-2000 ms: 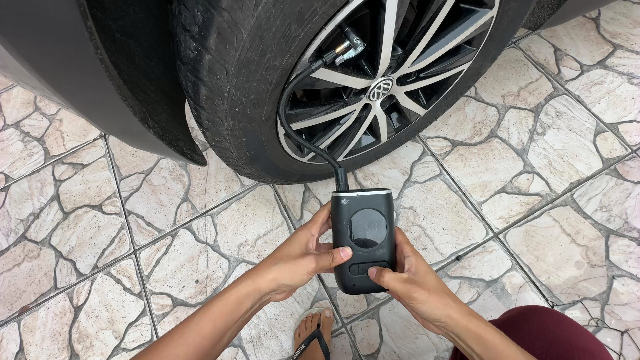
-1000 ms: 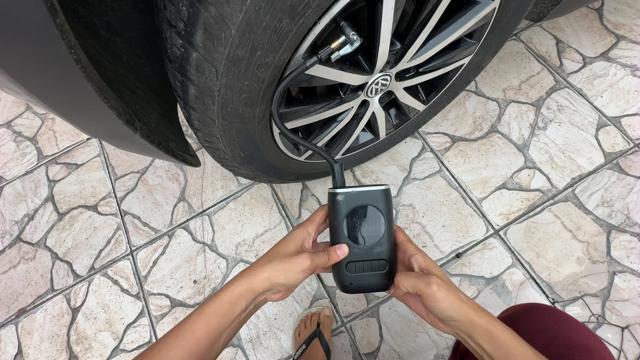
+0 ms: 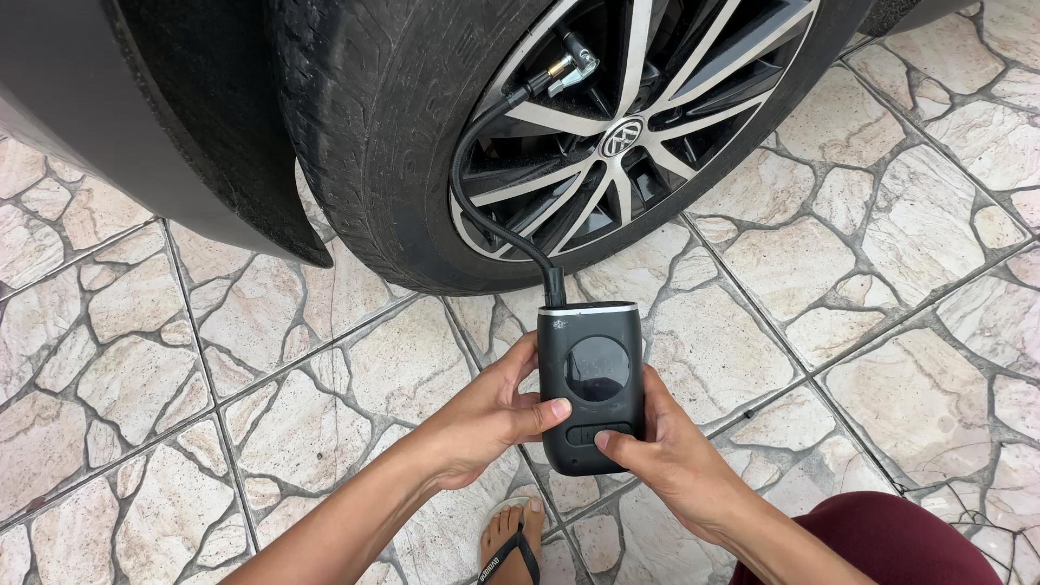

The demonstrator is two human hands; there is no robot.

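Note:
A black portable tire inflator with a round display and a row of buttons is held upright between both hands. My left hand grips its left side, thumb on the front edge. My right hand holds the lower right side, its thumb on the buttons. From the inflator's top a black air hose curves up to a metal-and-black valve chuck at the wheel rim. The chuck's seat on the valve is hidden. Faint digits show on the display.
The car tire and its alloy wheel with a Volkswagen emblem stand just beyond the inflator. A grey body panel hangs at the upper left. Below are stone-patterned floor tiles, a foot in a flip-flop and a maroon-clothed knee.
My right thumb was on the buttons two seconds ago, off them one second ago, and is on them again now. My left hand keeps its hold on the inflator.

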